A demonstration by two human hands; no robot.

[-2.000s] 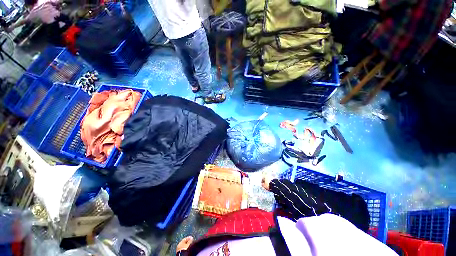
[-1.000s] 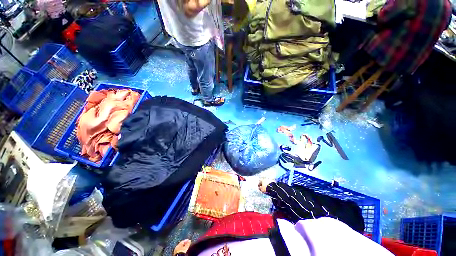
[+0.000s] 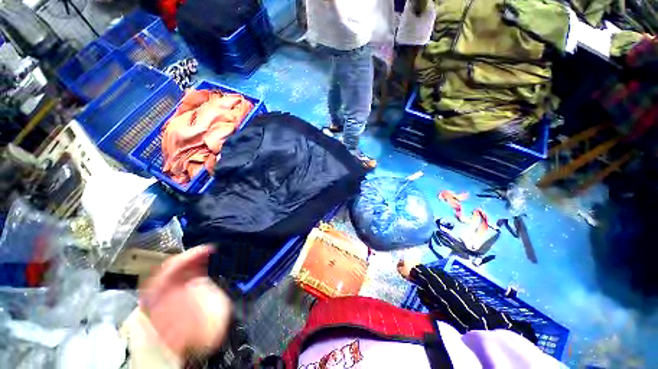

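Observation:
My left hand point(image 3: 184, 310) is blurred at the lower left, over the clear plastic bags point(image 3: 61, 310). One finger stands apart from the rest, and I see nothing held in it. My right hand is not in view. The red apron point(image 3: 375, 313) lies across my lap at the bottom edge. An orange patterned flat board point(image 3: 332, 263) lies beyond it on the floor. A large heap of shiny dark navy garments point(image 3: 281, 173) covers a blue crate to its left.
Salmon-pink garment pieces point(image 3: 202, 133) fill a blue crate at the left. A round blue plastic sack point(image 3: 393, 212) and scraps point(image 3: 469, 230) lie on the floor ahead. A person point(image 3: 350, 79) stands beyond, beside olive garments point(image 3: 483, 72). Another blue crate point(image 3: 534, 317) is at the lower right.
My left hand has come into view at the lower left. The view has shifted, so the crates and garments sit farther right and mostly higher. The standing person's pose differs.

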